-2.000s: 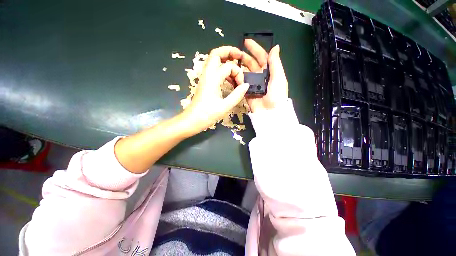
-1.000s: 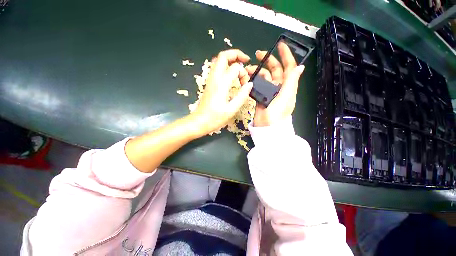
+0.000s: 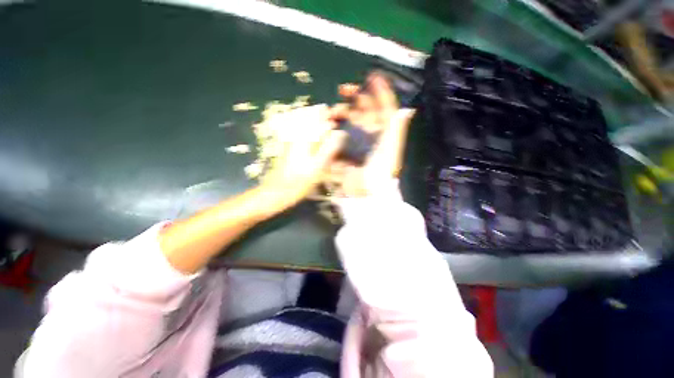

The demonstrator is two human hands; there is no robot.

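The view is blurred. My right hand [image 3: 380, 140] holds a black plastic housing [image 3: 358, 142] above the bench, its open end pointing up and right. My left hand [image 3: 299, 151] is at the near left side of the housing, fingers bent towards it; whether it pinches a small piece or touches the housing is too blurred to tell. A loose heap of small pale pieces [image 3: 272, 133] lies under and left of my left hand, partly hidden by it.
A stack of black blister trays [image 3: 525, 148] with pocket rows stands right of my hands on the dark green bench [image 3: 111, 111]. A white strip [image 3: 325, 29] and a brighter green belt [image 3: 403, 18] run behind. Red stool parts [image 3: 485, 314] and dark clothing [image 3: 613, 325] show below right.
The camera view has shifted and blurred, so hands, heap and trays appear further left. Since two seconds ago the housing has been tilted towards the right in my right hand.
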